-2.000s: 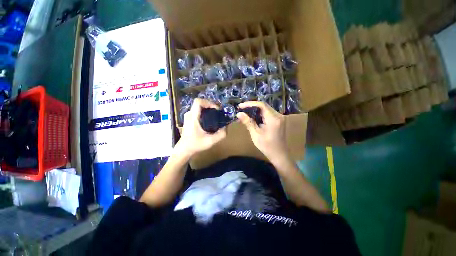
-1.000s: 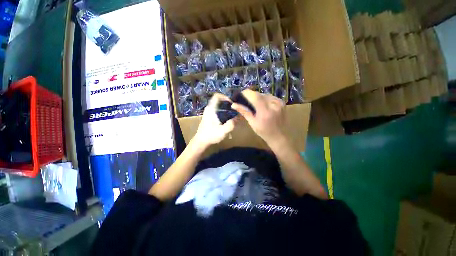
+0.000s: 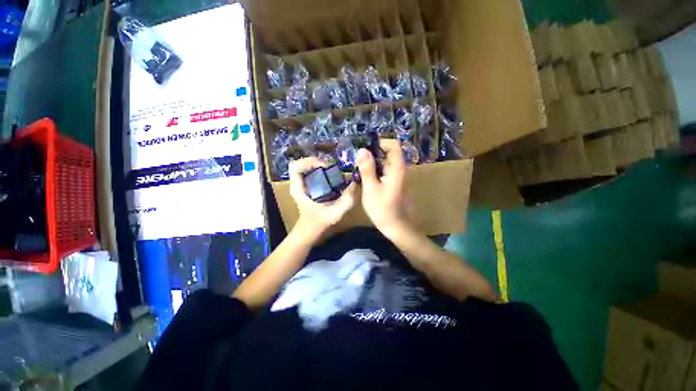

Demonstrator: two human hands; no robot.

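Observation:
My left hand [image 3: 313, 206] holds a black power adapter [image 3: 323, 183] with its flat face turned up, over the near flap of the shipping carton. My right hand [image 3: 386, 185] grips the dark cable bundle [image 3: 369, 155] just to the right of it, fingers closed around it. No bag shows around this adapter. Behind my hands is the open carton [image 3: 436, 197] with cardboard dividers [image 3: 339, 47]. Shiny bagged adapters [image 3: 330, 95] stand in its nearer rows of cells.
A bagged adapter [image 3: 158, 59] lies on the long printed box [image 3: 183, 200] to the left. A red basket [image 3: 70, 200] of black adapters and a white packet [image 3: 91, 285] stand at far left. Folded brown dividers [image 3: 603, 114] lie right of the carton.
The adapter in my left hand has turned to show its flat face. My right hand has changed its hold on the cable. The camera view has shifted slightly to the right.

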